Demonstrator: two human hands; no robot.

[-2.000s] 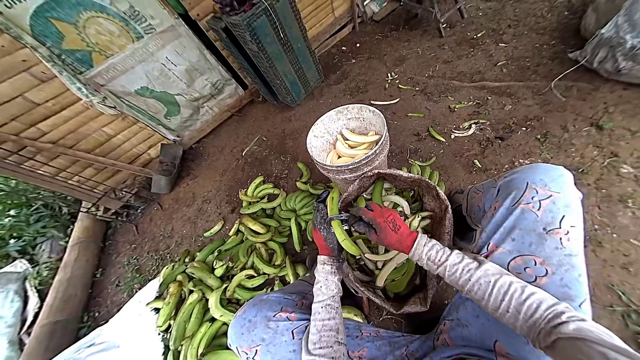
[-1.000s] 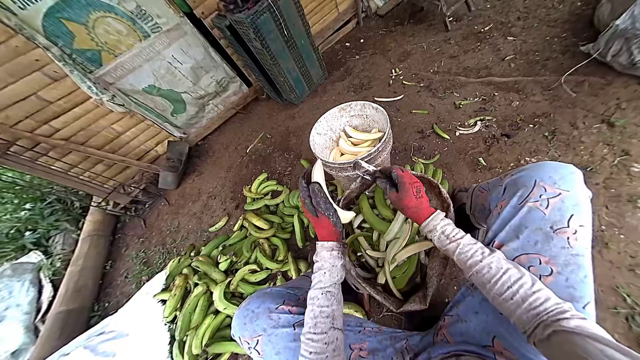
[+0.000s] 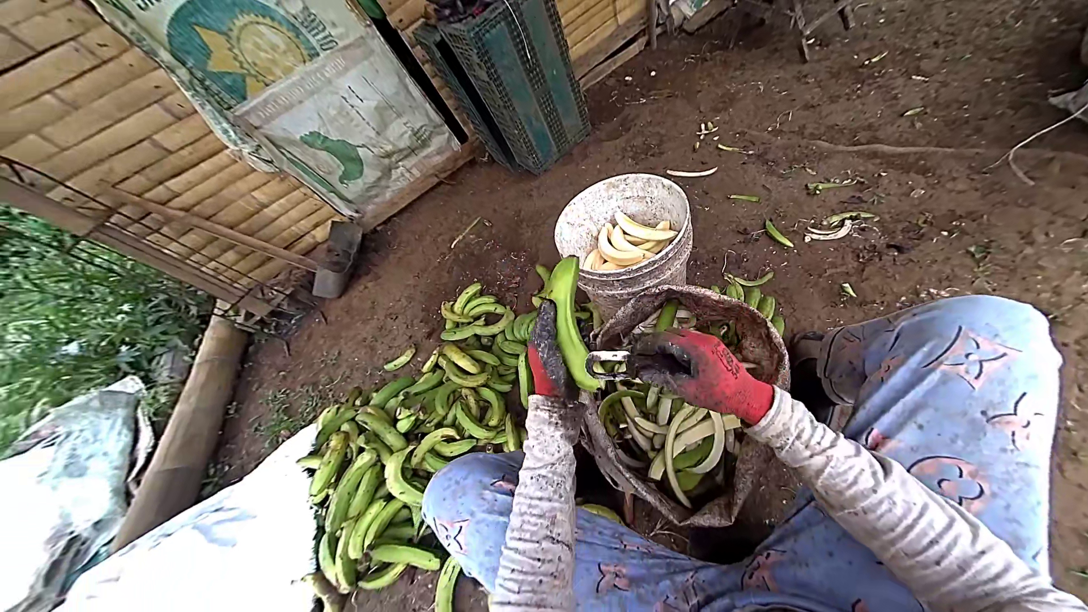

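Observation:
My left hand (image 3: 551,353), in a red and black work glove, holds an unpeeled green plantain (image 3: 565,319) upright. A metal peeler (image 3: 609,364) in my gloved right hand (image 3: 701,370) touches or nearly touches the lower end of the plantain. Below both hands a woven sack (image 3: 748,480) stands open between my legs, with green and pale peels (image 3: 680,442) inside. Just beyond the sack is a dirty white bucket (image 3: 629,293) with peeled plantains (image 3: 629,242) in it. A large heap of green plantains (image 3: 450,408) lies on the ground to the left.
A green plastic crate (image 3: 527,85) stands by the bamboo wall (image 3: 102,110). Scraps of peel (image 3: 778,234) lie on the dirt beyond the sack. At the left are a bamboo pole (image 3: 183,433) and a pale sheet (image 3: 221,535) beside the heap.
One second ago my left hand held a pale peeled plantain near the bucket; now it holds a green one. My right hand keeps the peeler.

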